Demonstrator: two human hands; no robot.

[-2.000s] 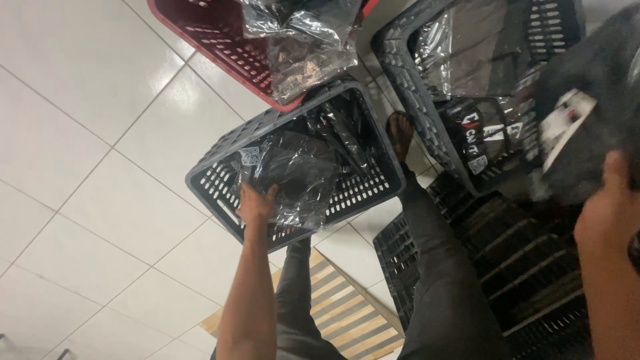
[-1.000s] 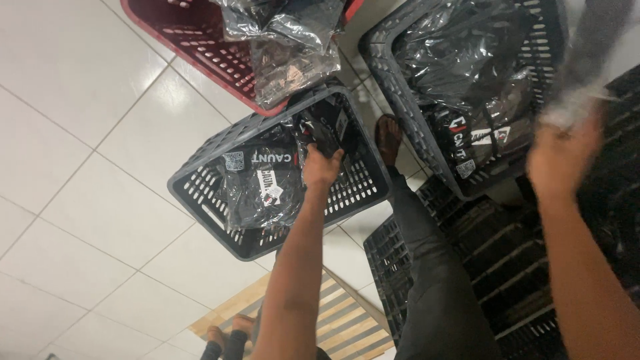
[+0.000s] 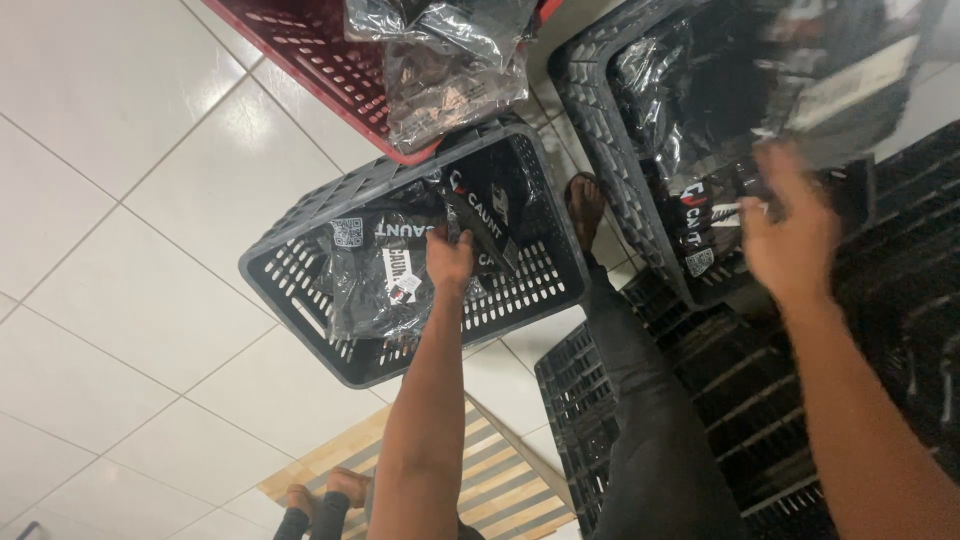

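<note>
My left hand [image 3: 450, 259] grips the edge of a black garment in clear plastic [image 3: 487, 210], inside the grey plastic basket [image 3: 262, 289] at the centre. Beside it in that basket lies another bagged black garment [image 3: 367, 289] with a white tag. My right hand [image 3: 795, 232], blurred, is over the larger grey basket [image 3: 592, 97] at the right. Its fingertips meet a blurred plastic-wrapped package [image 3: 847, 97]; whether they grip it is unclear. Under that hand, more bagged black garments [image 3: 675, 135] lie in the basket.
A red basket [image 3: 300, 67] with clear-bagged items [image 3: 457, 90] stands at the top. Black slatted crates [image 3: 720, 390] are at lower right, near my leg. A slatted wooden platform [image 3: 487, 465] lies below, with another person's feet [image 3: 330, 491] at its edge.
My left hand has moved rightward within the central basket, from one bagged garment to another, letting go of the first. My right hand, which held a dark package, has moved left over the right-hand basket.
</note>
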